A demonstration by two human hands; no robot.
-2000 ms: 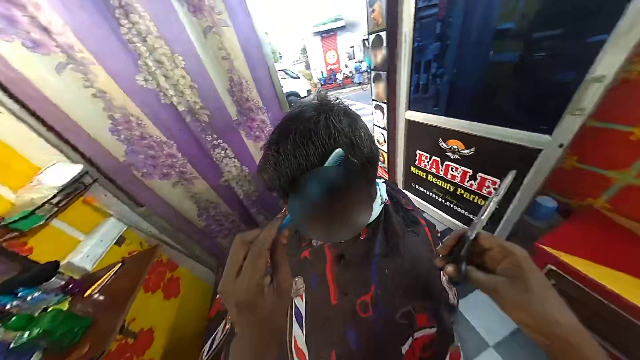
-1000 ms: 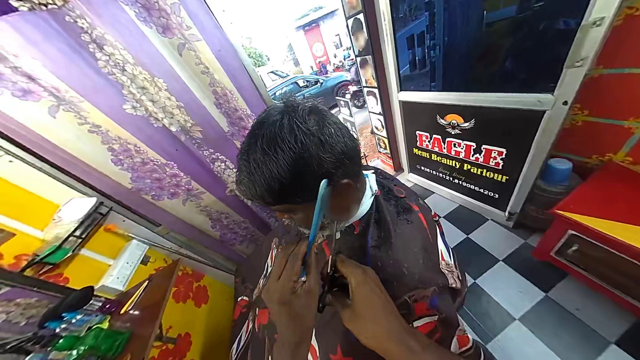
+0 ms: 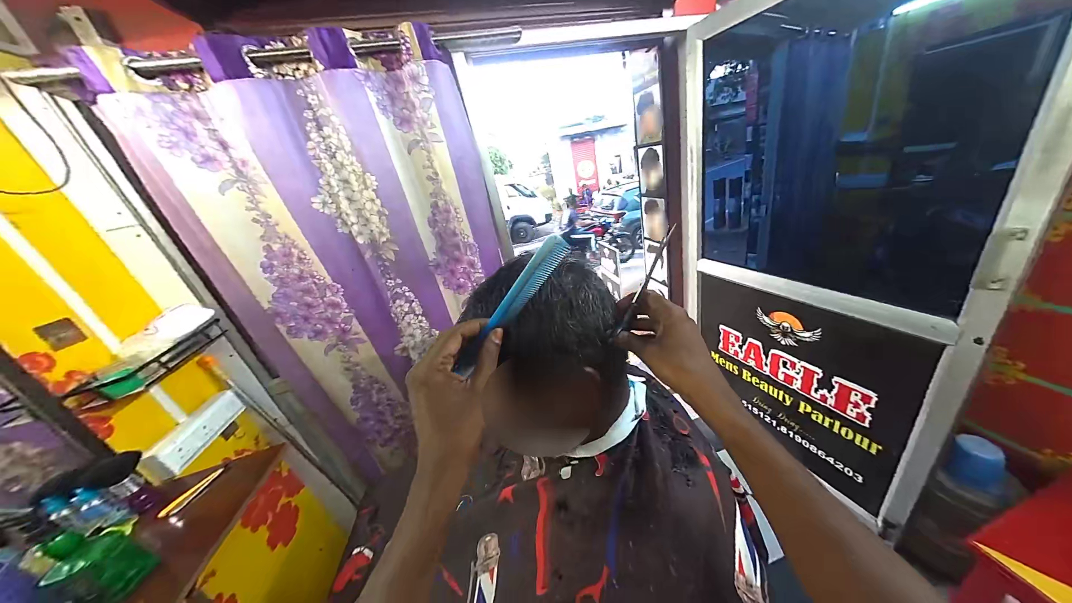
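Note:
A person sits in front of me in a dark patterned barber's cape, with a white strip at the neck. My left hand grips a blue comb by one end, its toothed part slanting up over the person's dark hair. At the right side of the head, my right hand holds hair-cutting scissors with the blades pointing up. The scissors' handles are partly hidden by my fingers.
A purple floral curtain hangs behind at the left. At the right stands a glazed door with a sign panel. Bottles stand by a brown counter at the lower left. A blue-topped container is at the lower right.
From in front of the cape near the person's ear, both hands have moved up, the comb to the top of the head and the scissors to its right side. The view has shifted noticeably.

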